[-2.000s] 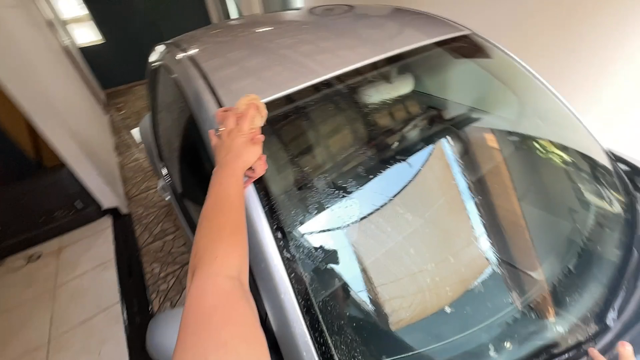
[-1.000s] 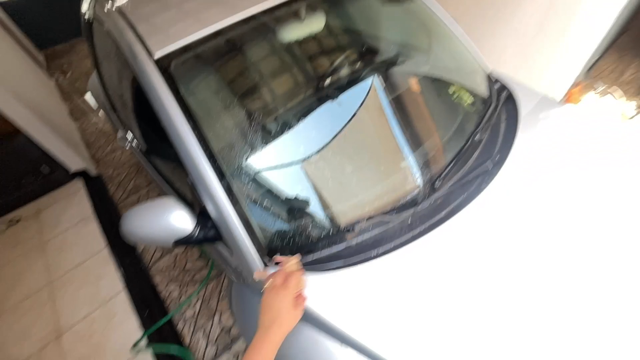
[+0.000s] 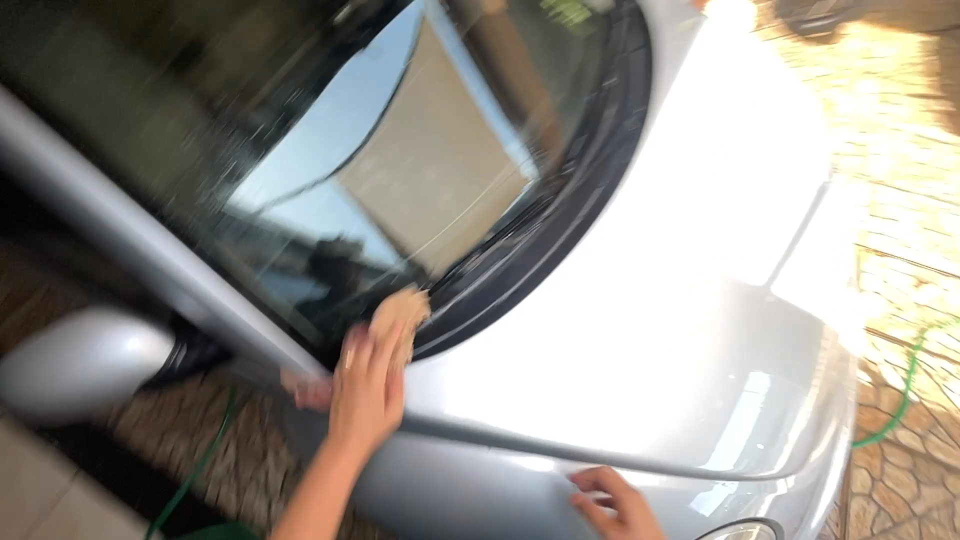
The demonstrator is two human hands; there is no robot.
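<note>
My left hand (image 3: 367,382) presses a tan sponge or cloth (image 3: 401,311) against the lower corner of the car's windshield (image 3: 292,225), beside the black cowl. Its fingers lie over the pad, and the view is blurred there. Low in the frame, my right hand (image 3: 619,506) is over the silver front fender, fingers apart and slightly curled, with nothing in it. Whether its fingertips touch the fender I cannot tell. The silver hood (image 3: 600,322) spreads to the right of both hands.
A silver side mirror (image 3: 90,364) juts out at the left. A wiper (image 3: 495,244) lies along the windshield's base. A green hose (image 3: 199,469) runs over the stone-patterned floor (image 3: 892,469), showing on both sides of the car. A headlight (image 3: 742,531) is at the bottom edge.
My left hand has moved from the windshield's upper corner by the roof down to its lower corner. The view has swung toward the hood, and my right hand shows more fully.
</note>
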